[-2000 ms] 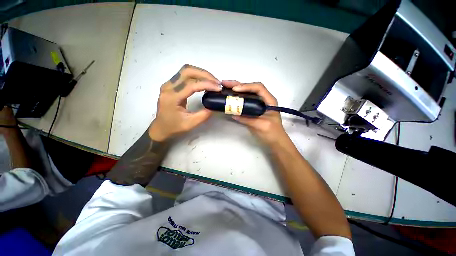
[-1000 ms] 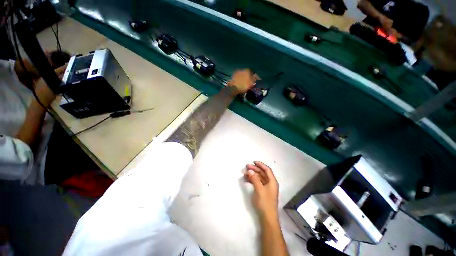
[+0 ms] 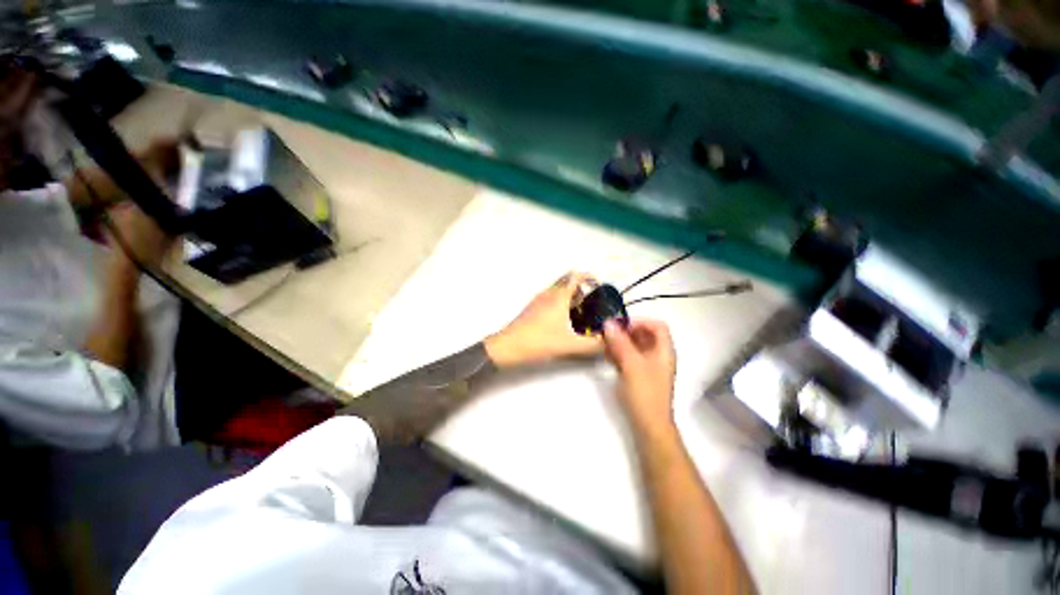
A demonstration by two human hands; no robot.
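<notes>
A black plastic housing unit (image 3: 599, 309) is held between both hands above the white bench, with a pale patch at its left end. Two thin black cables (image 3: 686, 291) run from it to the right, with small dark plugs at their ends. My left hand (image 3: 544, 325) holds its left side. My right hand (image 3: 642, 349) touches its lower right side with the fingertips. The view is blurred, so whether it is one housing or a pair cannot be told.
A silver-white screw feeder (image 3: 889, 337) stands at right, the black electric screwdriver (image 3: 918, 482) in front of it. Behind runs a green conveyor belt (image 3: 523, 99) with several black units. A neighbouring worker (image 3: 70, 291) and another feeder (image 3: 256, 221) are at left.
My left hand has come back from the conveyor belt to the bench with a black cabled unit. My right hand has moved up to meet it and now touches the unit.
</notes>
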